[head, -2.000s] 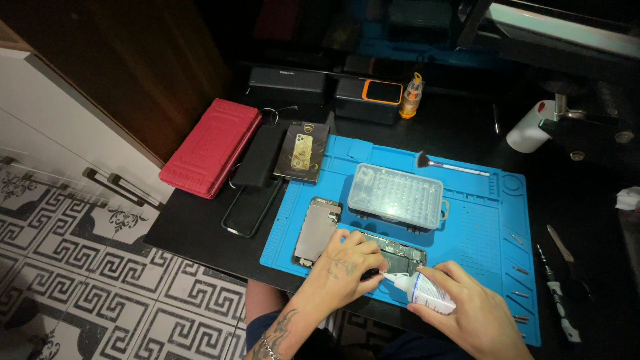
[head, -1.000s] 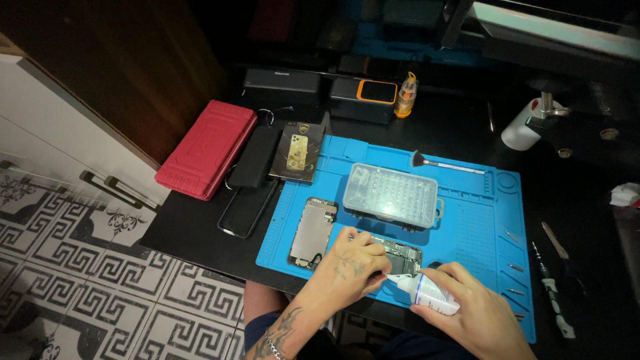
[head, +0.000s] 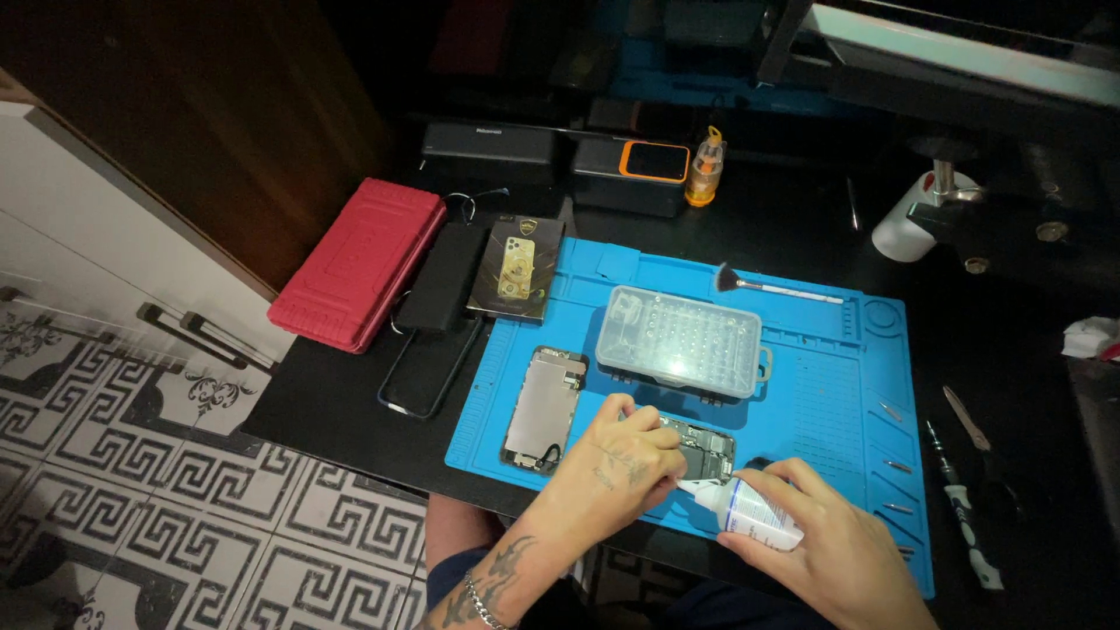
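My right hand (head: 814, 534) holds a white squeeze bottle (head: 759, 516) with blue writing, tilted so its narrow nozzle points left. At the nozzle's tip, the curled fingers of my left hand (head: 634, 455) meet it; whether they grip the tip or something small is hidden. Just behind both hands lies an opened phone body (head: 704, 451) with bare inner parts, partly covered by my left hand. A detached phone screen assembly (head: 544, 409) rests to the left, its inner side up. Both phone parts lie on a blue silicone repair mat (head: 822, 420).
Behind the phone parts stands a clear plastic case (head: 681, 341). A brush (head: 779, 287) lies farther back, and a screwdriver (head: 962, 516) and tweezers (head: 967, 416) lie right of the mat. On the left are a red case (head: 359, 262), a phone box (head: 518, 267) and a black phone case frame (head: 429, 372).
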